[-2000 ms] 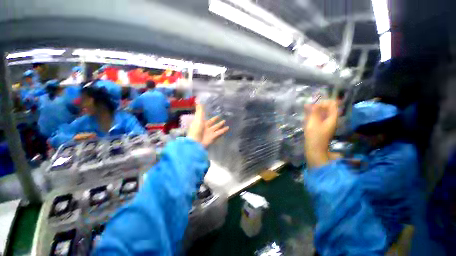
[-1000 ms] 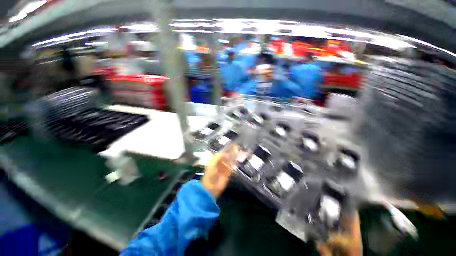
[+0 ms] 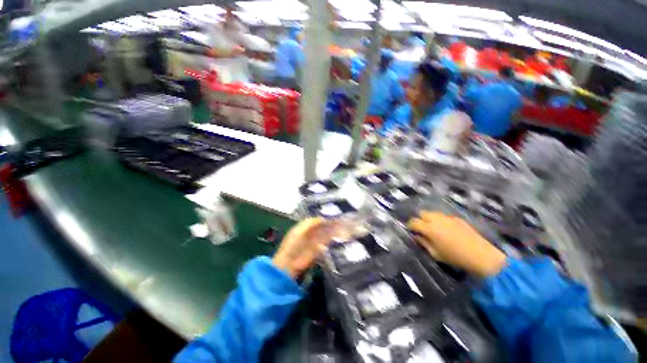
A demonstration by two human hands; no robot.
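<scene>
A clear blister tray (image 3: 397,273) with dark phones in its pockets lies in front of me, over the green bench, its near end at the bottom edge of the picture. My left hand (image 3: 306,244) is at the tray's left edge, fingers on it. My right hand (image 3: 454,241) reaches over its right side, fingers curled onto the tray's rim. Blur hides the exact grip of the fingertips. More filled trays (image 3: 489,202) stand stacked behind and to the right.
Stacked empty trays (image 3: 624,191) stand at the right. A white bottle (image 3: 217,221) is on the green mat (image 3: 135,237) at left. Black trays (image 3: 177,152) lie further left. A post (image 3: 313,92) rises behind the bench. A blue stool (image 3: 50,326) is lower left. People in blue (image 3: 493,106) sit beyond.
The view has turned slightly left. The tray, slanted before, now runs lengthwise towards me. My right hand has moved from the tray's near end to its far right side.
</scene>
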